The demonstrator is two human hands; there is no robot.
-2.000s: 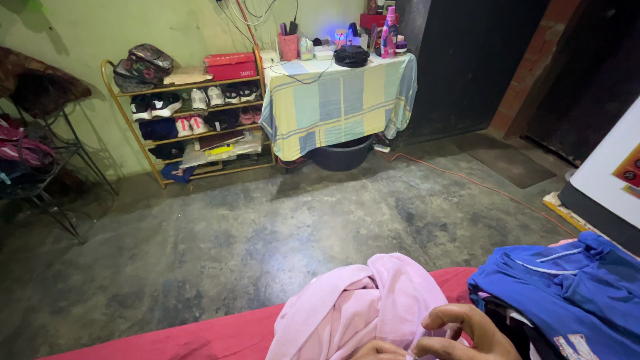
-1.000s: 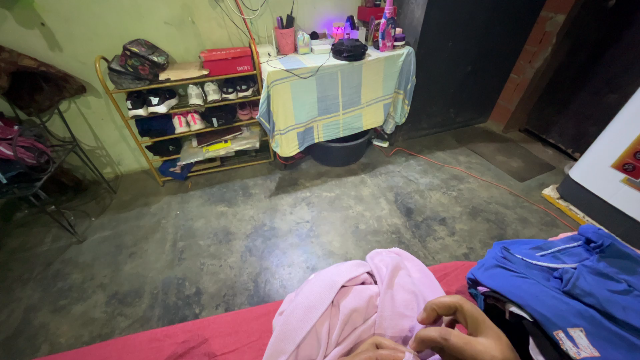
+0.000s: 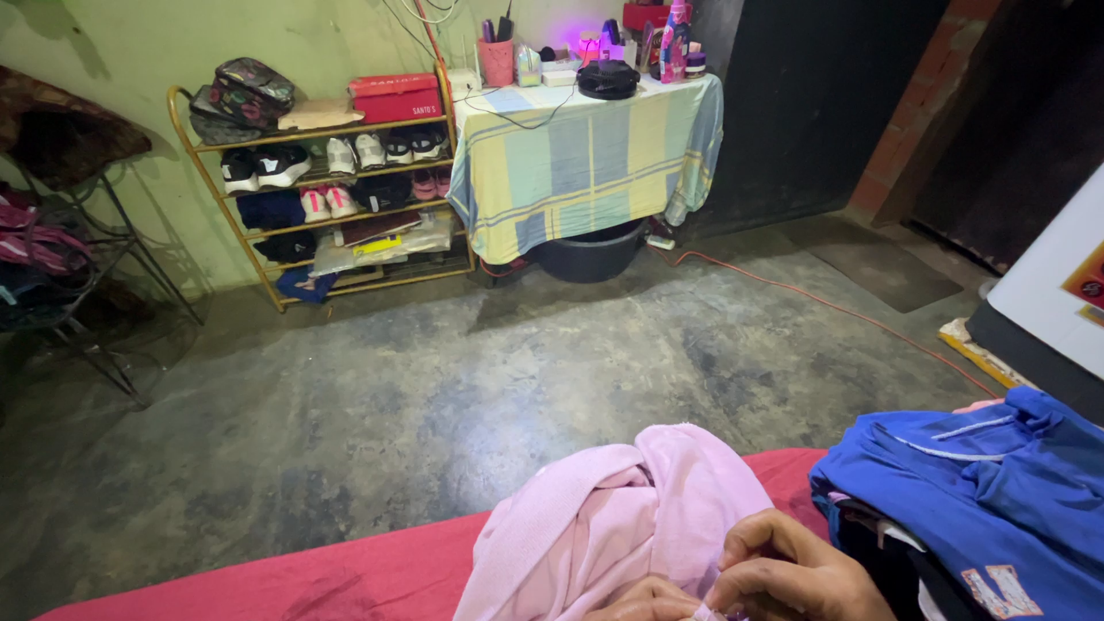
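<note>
A pink cloth garment [image 3: 604, 509] lies bunched on a red bed cover [image 3: 345, 561] at the bottom of the view. My left hand [image 3: 647, 599], cut off by the lower edge, pinches a fold of it. Close beside it, my right hand [image 3: 793, 569] has thumb and forefinger brought together on the same pink cloth, by a small purplish bit at the bottom edge. To the right, a blue garment with white drawstrings [image 3: 966, 466] rests on a pile of dark clothes [image 3: 888, 552].
Across the concrete floor [image 3: 414, 379] stand a shoe rack [image 3: 345, 216] and a cloth-covered table [image 3: 586, 164] with a black basin [image 3: 591, 254] beneath. An orange cable [image 3: 819, 302] crosses the floor. A chair with clothes [image 3: 60, 259] is at left, a white appliance [image 3: 1052, 259] at right.
</note>
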